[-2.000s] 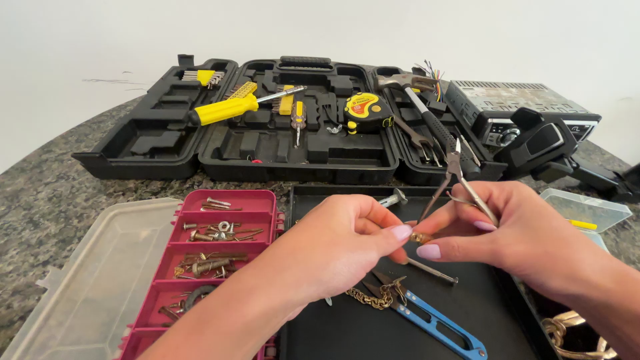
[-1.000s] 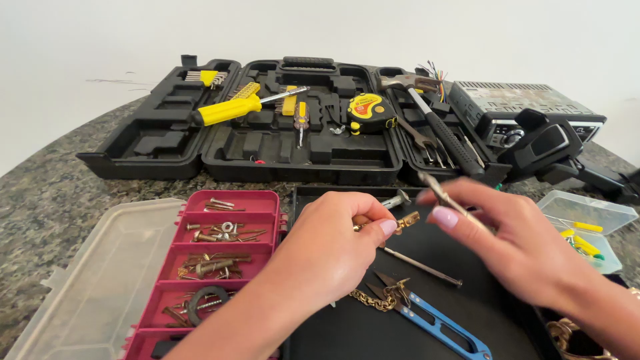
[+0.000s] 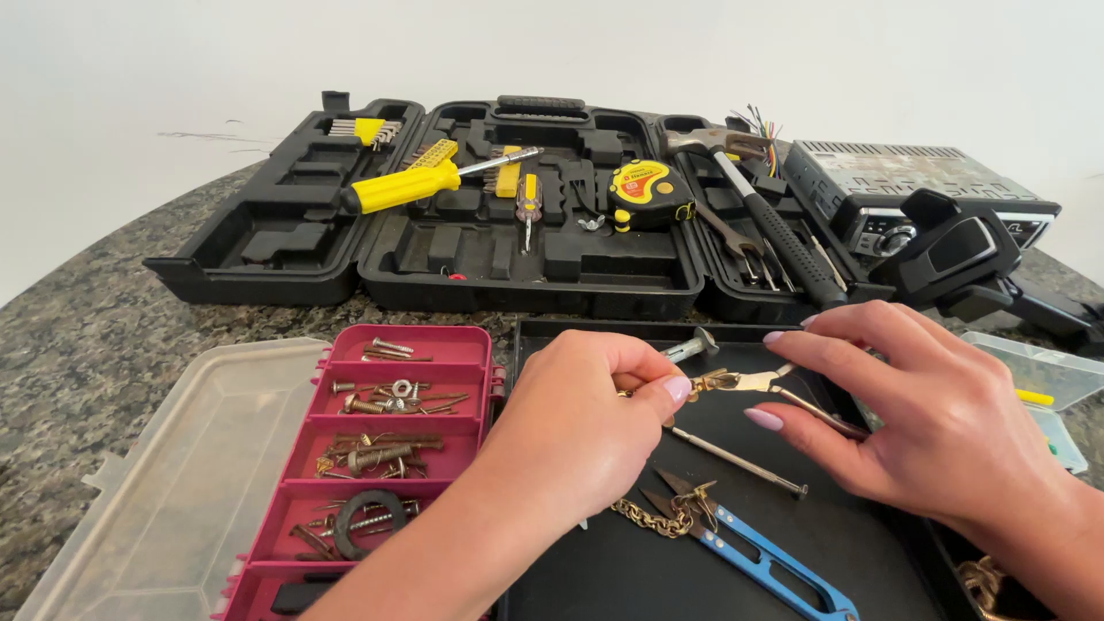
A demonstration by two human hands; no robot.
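My left hand (image 3: 595, 414) pinches one end of a gold-coloured chain (image 3: 712, 380) between thumb and forefinger, above a black tray (image 3: 724, 561). My right hand (image 3: 914, 405) holds small metal pliers (image 3: 759, 380), whose jaws meet the clasp end of the chain. Beneath the hands, a thin metal screwdriver (image 3: 742, 461) lies in the tray. Blue-handled thread snips (image 3: 768, 565) rest nearer to me, with a length of gold chain (image 3: 647, 517) beside their blades. A bolt-like metal piece (image 3: 693, 345) lies at the tray's back, partly behind my left hand.
A pink compartment box (image 3: 297, 448) of screws and nails stands left, its clear lid open. Behind is a black tool case (image 3: 535, 293) with a yellow screwdriver (image 3: 405, 188), tape measure (image 3: 647, 195) and hammer (image 3: 776, 224). A car stereo (image 3: 914, 185) and phone holder (image 3: 957, 250) sit back right.
The pliers, raised apart from the chain a second ago, now touch its clasp end. My right hand has come back toward my left, which still pinches the chain.
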